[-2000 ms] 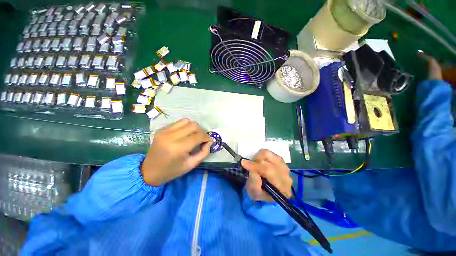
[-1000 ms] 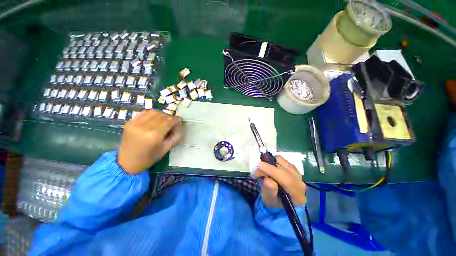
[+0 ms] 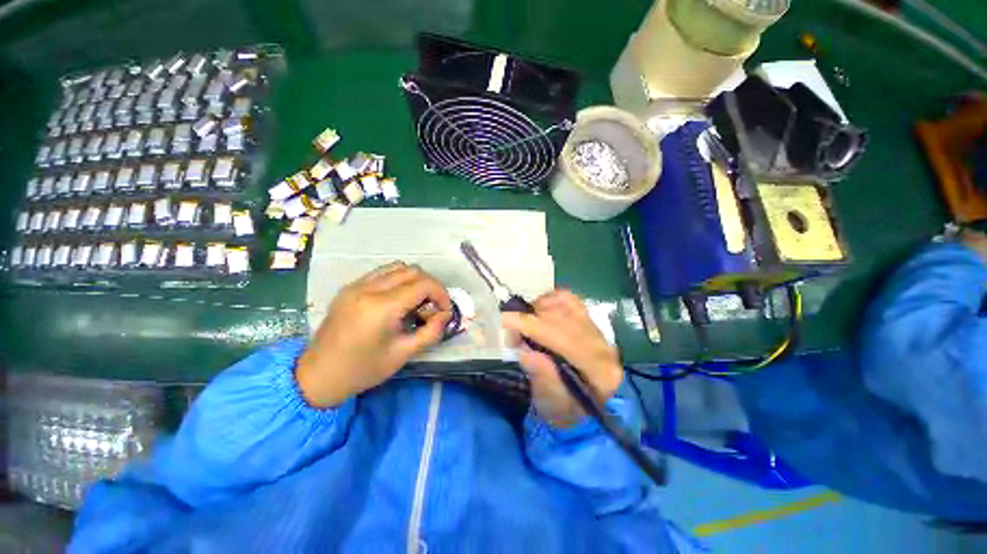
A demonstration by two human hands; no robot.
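Note:
My right hand (image 3: 565, 355) holds the black-handled soldering iron (image 3: 517, 305), its metal tip pointing up and left above the pale work plate (image 3: 492, 235). My left hand (image 3: 377, 325) is at the dark round circuit board (image 3: 451, 321) on the plate, with thumb and fingertips at the board's left side. The fingers hide part of the board, and I cannot tell whether they hold a battery cell. A loose pile of silver battery cells (image 3: 323, 190) lies by the plate's upper left corner.
A tray of silver cells (image 3: 141, 173) is at the left. Behind the plate stand a fume fan (image 3: 487, 141) and a cream tub (image 3: 639, 184). Tweezers (image 3: 640, 284), a blue soldering station (image 3: 693, 222) and a yellow sponge (image 3: 798, 222) are at right. Another person's blue sleeve (image 3: 931, 335) shows far right.
My left hand has moved from near the loose cells to the circuit board, which it now partly covers. The iron is still in my right hand, its tip lower in relation to the plate. The camera view has shifted.

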